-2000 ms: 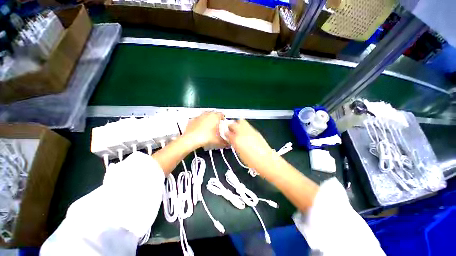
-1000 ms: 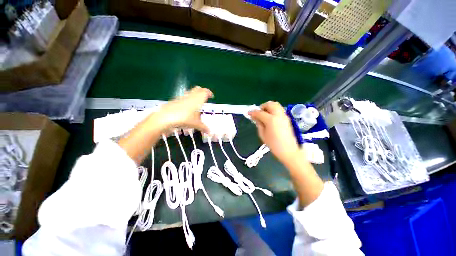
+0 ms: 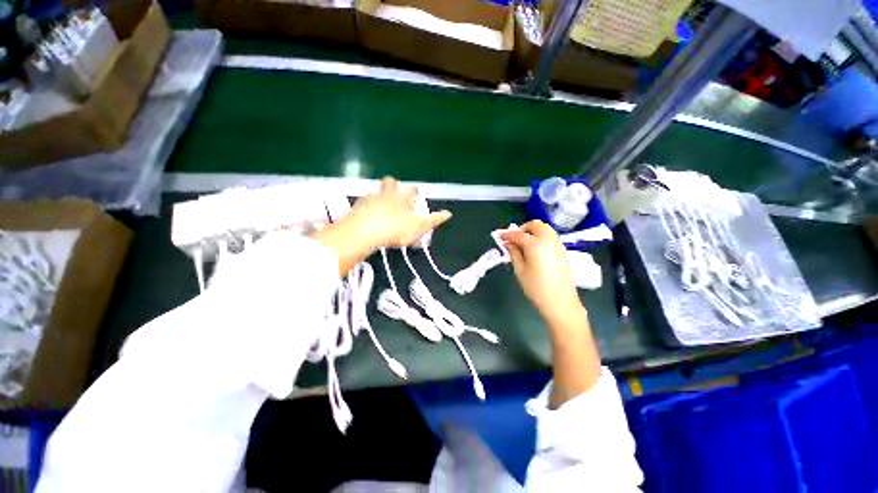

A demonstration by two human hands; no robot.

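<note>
White power adapters (image 3: 217, 220) stand in a row along the metal rail. Their white cables (image 3: 407, 314) lie in folded bundles toward the front edge. My left hand (image 3: 390, 220) is over the right end of the row, with thumb and fingers apart. It hides part of the adapters there, and my left sleeve covers some cables. My right hand (image 3: 537, 258) is right of the row, above the bench, and pinches a small white item, seemingly the wiping cloth (image 3: 502, 237), between thumb and fingers.
Blue parts bin (image 3: 589, 220) with round white containers, a white block (image 3: 583, 271), a black pen (image 3: 622, 289) and a grey tray (image 3: 684, 323) of corded adapters lie right. Cardboard cartons (image 3: 85, 298) stand left and behind the green belt (image 3: 289, 120). A metal post (image 3: 664, 94) rises at right.
My right hand has moved off the adapters to the right with the small white item. My left hand first shifted left along the row, then returned to its right end. The view has shifted slightly.
</note>
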